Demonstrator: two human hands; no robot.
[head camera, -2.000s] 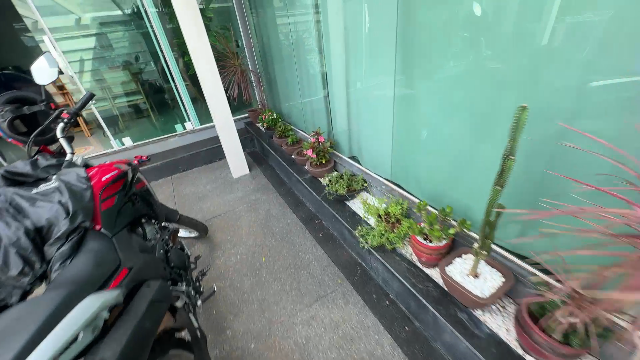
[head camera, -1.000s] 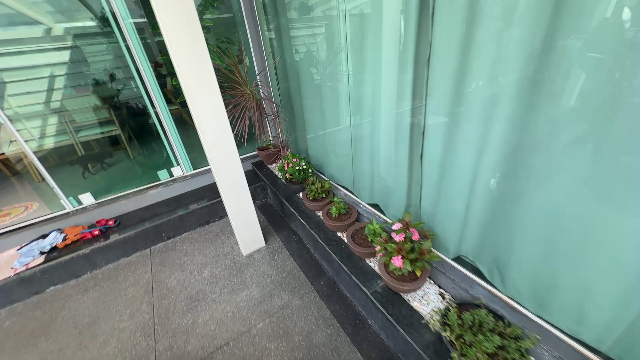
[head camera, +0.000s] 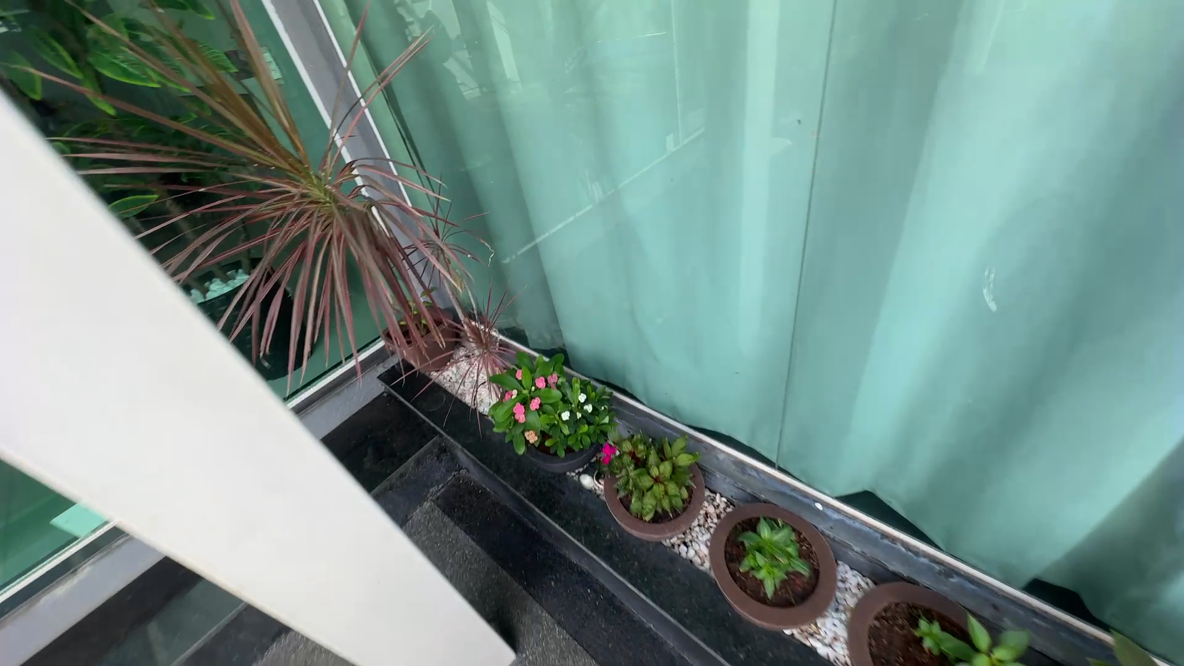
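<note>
Neither my left hand nor my right hand shows in the head view. Potted plants stand in a row along the glass wall. A spiky dracaena with reddish leaves (head camera: 324, 199) grows from a brown pot (head camera: 425, 340) in the corner. Nearer comes a dark pot of pink and white flowers (head camera: 553, 407), then a brown pot with a leafy plant (head camera: 655, 476). Beyond these, toward the lower right, a small green plant (head camera: 772, 555) sits in a round brown pot (head camera: 726, 587), and another brown pot (head camera: 865, 620) is cut off by the frame's bottom edge.
A slanting white post (head camera: 213, 416) fills much of the left side. Green glass with a curtain behind it (head camera: 684, 231) rises behind the pots. White pebbles (head camera: 698, 532) lie between them on a raised ledge with a black stone edge (head camera: 555, 527). Grey paving (head camera: 472, 569) lies below.
The view has moved toward the corner by the white post. The motorcycle and tall cactus seen two seconds ago, and the cloths on the far ledge one second ago, are out of view.
</note>
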